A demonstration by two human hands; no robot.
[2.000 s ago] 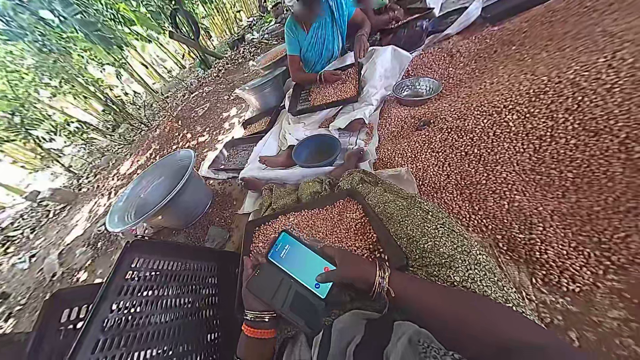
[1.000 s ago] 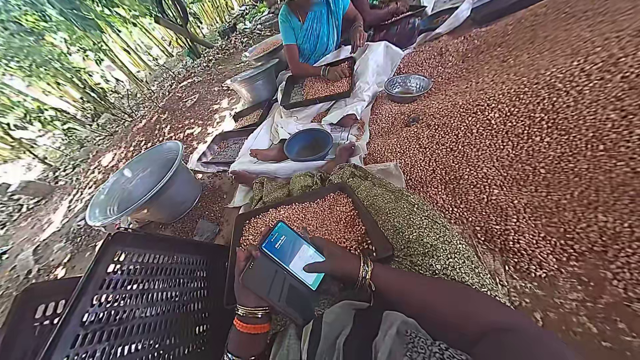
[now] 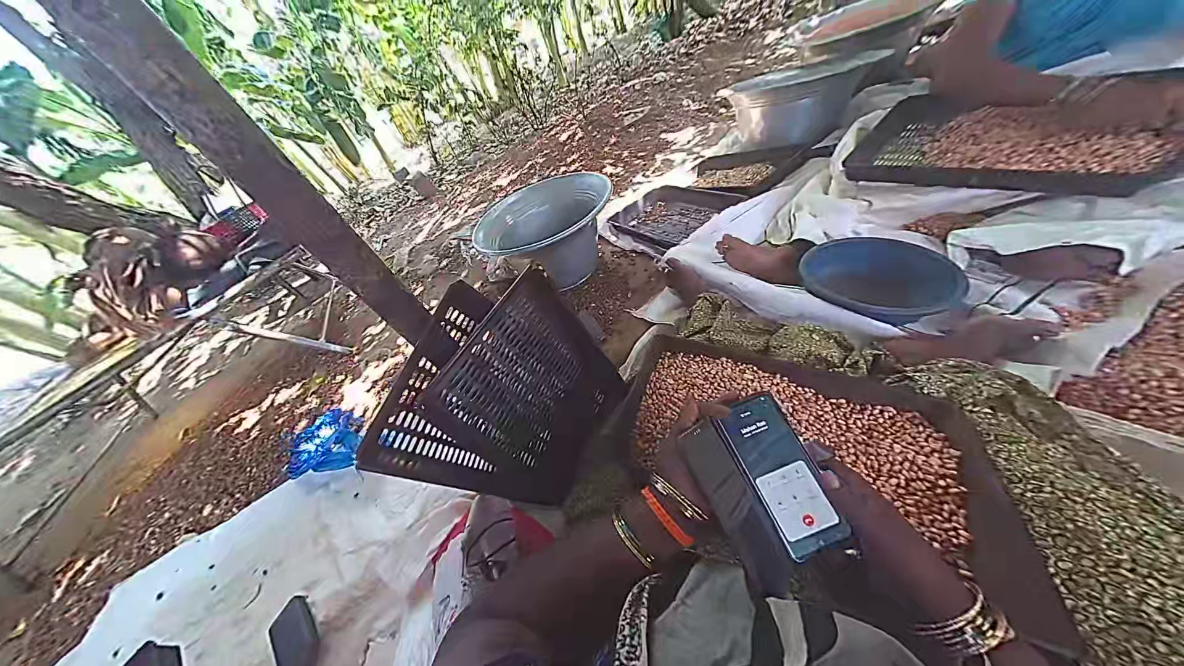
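A smartphone (image 3: 782,476) in a dark flip case is held above a dark tray (image 3: 1008,518) of reddish-brown nuts or seeds (image 3: 888,453). My left hand (image 3: 689,453) grips the case's left side, fingers partly hidden behind it. On the phone's lower right side rests my right hand (image 3: 860,518), its thumb near the edge; the other fingers are mostly hidden. The lit screen shows a call display with a red button. Bangles circle both wrists, with an orange band on the left one.
Dark perforated crates (image 3: 527,388) lean left of the tray, near a metal tub (image 3: 546,227) and a slanting pole (image 3: 250,166). A blue basin (image 3: 883,277) stands ahead by a person's feet. That person's hand is over another nut tray (image 3: 980,176). Green woven sacking (image 3: 1045,444) lies right.
The view has swung left, bringing the pole and white sheet into sight. The phone's screen has changed from bright blue to a darker call display. My right thumb has moved off the screen to its edge.
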